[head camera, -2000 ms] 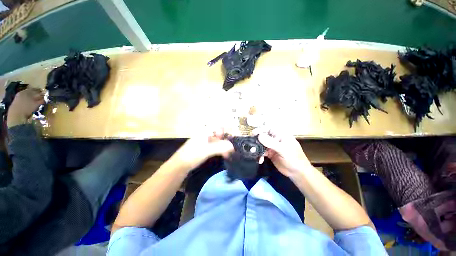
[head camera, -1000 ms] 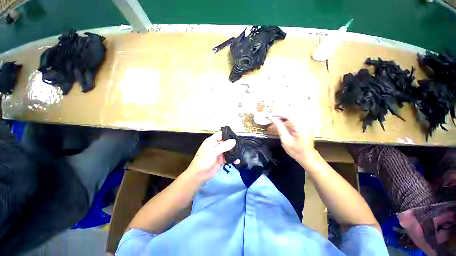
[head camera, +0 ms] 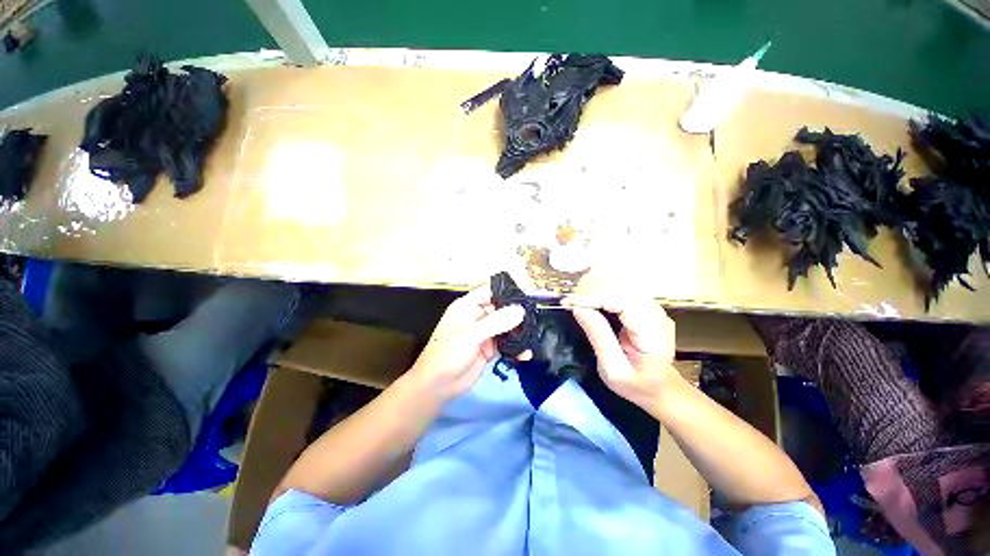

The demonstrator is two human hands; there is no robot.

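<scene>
My left hand (head camera: 470, 339) grips a black spiky piece (head camera: 512, 317) over my lap, just below the bench edge. My right hand (head camera: 633, 345) holds a thin pale glue applicator (head camera: 554, 304) in its fingertips, its end pointing left at the held piece. Whether the tip touches the piece is too small to tell. A glossy black part (head camera: 557, 345) shows below and right of the held piece. A whitish glue patch (head camera: 569, 256) lies on the bench edge beside brown stains.
A single black jagged piece (head camera: 543, 117) lies mid-bench. A white glue bottle (head camera: 719, 100) lies to its right. Black piles lie left (head camera: 159, 130) and right (head camera: 816, 201). An open cardboard box (head camera: 261, 456) is below the bench. Seated people's legs show on both sides.
My right hand has come from the glue patch to the piece in my left hand with the applicator. The left hand has moved from holding the piece centrally with both hands to gripping it alone.
</scene>
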